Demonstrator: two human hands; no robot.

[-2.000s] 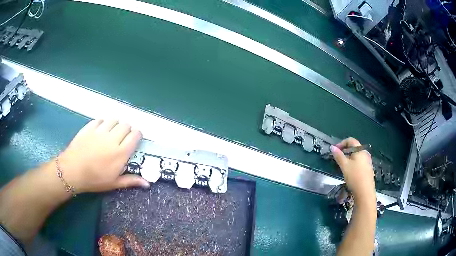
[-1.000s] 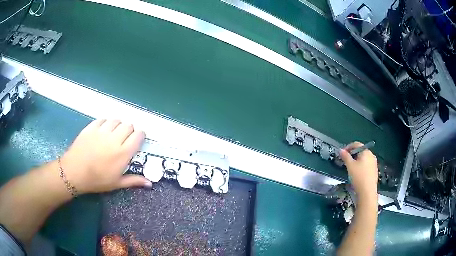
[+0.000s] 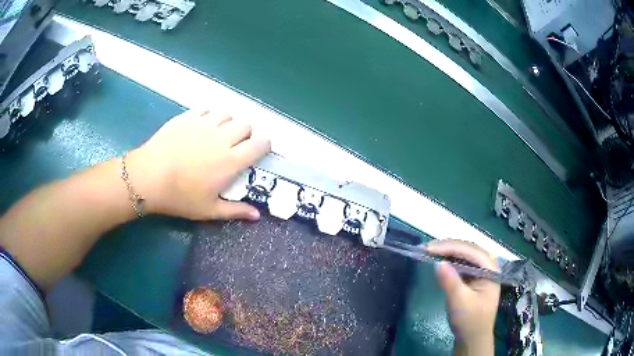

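My left hand [image 3: 198, 163] grips the left end of a silver-grey carrier strip [image 3: 299, 174] between thumb and fingers, against the near white rail. The strip carries a row of dark coil parts and pale tabs. My right hand [image 3: 469, 292] holds slim metal tweezers [image 3: 434, 256] like a pen, their tips at the strip's right end; I cannot tell whether they touch it. Below the strip lies a black tray [image 3: 278, 257] with fine copper wire scraps [image 3: 292, 327] and a copper ball [image 3: 203, 309] in its near left corner.
Another carrier strip [image 3: 535, 228] lies on the green belt at right, one [image 3: 149, 10] at top left, one [image 3: 438, 28] on the far lane. More strips [image 3: 49, 83] stand at left on the bench. Metal parts [image 3: 525, 316] lie beyond my right hand. Equipment with cables is at the upper right.
My right hand has left the belt strip and moved left to the held strip with the tweezers. The belt strip sits farther right. The view has shifted; my left hand still holds its strip.
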